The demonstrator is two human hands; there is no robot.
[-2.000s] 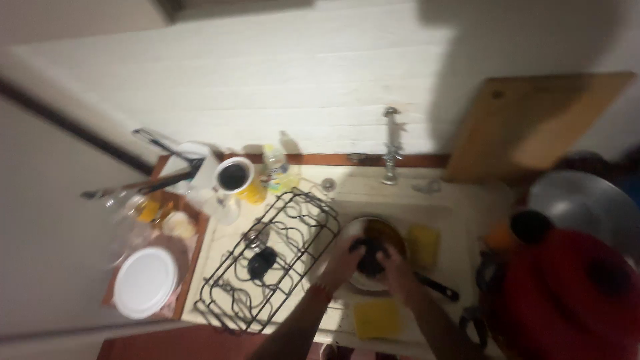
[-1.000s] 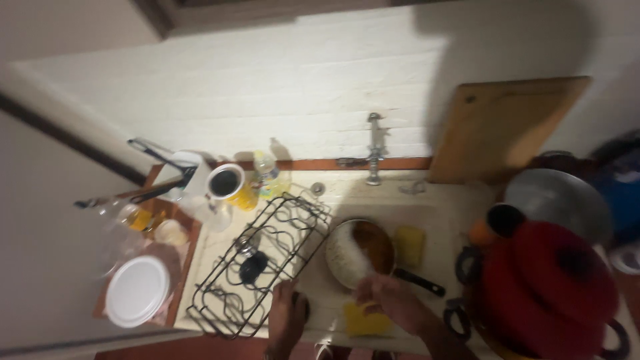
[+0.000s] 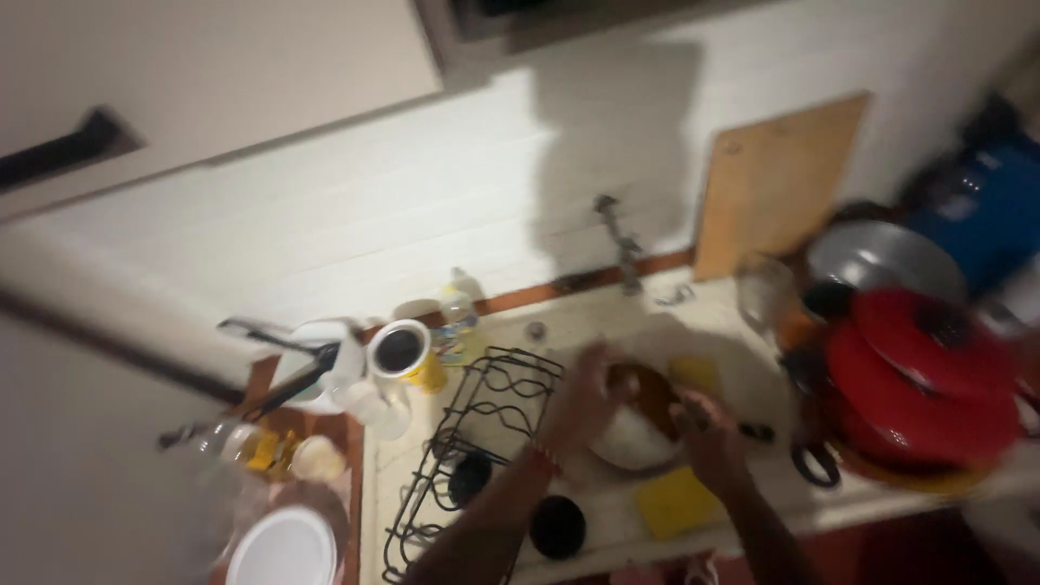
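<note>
A frying pan [image 3: 630,443] with a whitish and brown inside lies in the sink area, its black handle pointing right. My left hand [image 3: 581,398] is over the pan's left rim; blur hides whether it grips anything. My right hand [image 3: 711,435] is at the pan's right side with fingers bent, and its hold is unclear too. A black round burner cap [image 3: 557,527] lies below my left wrist. One yellow sponge cloth [image 3: 676,502] is below the pan, another [image 3: 695,374] above right of it. The black wire stove grate [image 3: 479,439] stands to the left.
A faucet [image 3: 621,244] rises behind the pan. Right are a red lidded pot [image 3: 918,398], a metal pot [image 3: 886,260] and a leaning wooden board [image 3: 780,187]. Left are a yellow-white tub [image 3: 406,357], a clear bottle [image 3: 459,325], an oil bottle [image 3: 264,451] and a white lid [image 3: 284,552].
My left hand has moved from beside the grate up to the pan's left rim. A black round cap now shows below my left wrist. The view has shifted.
</note>
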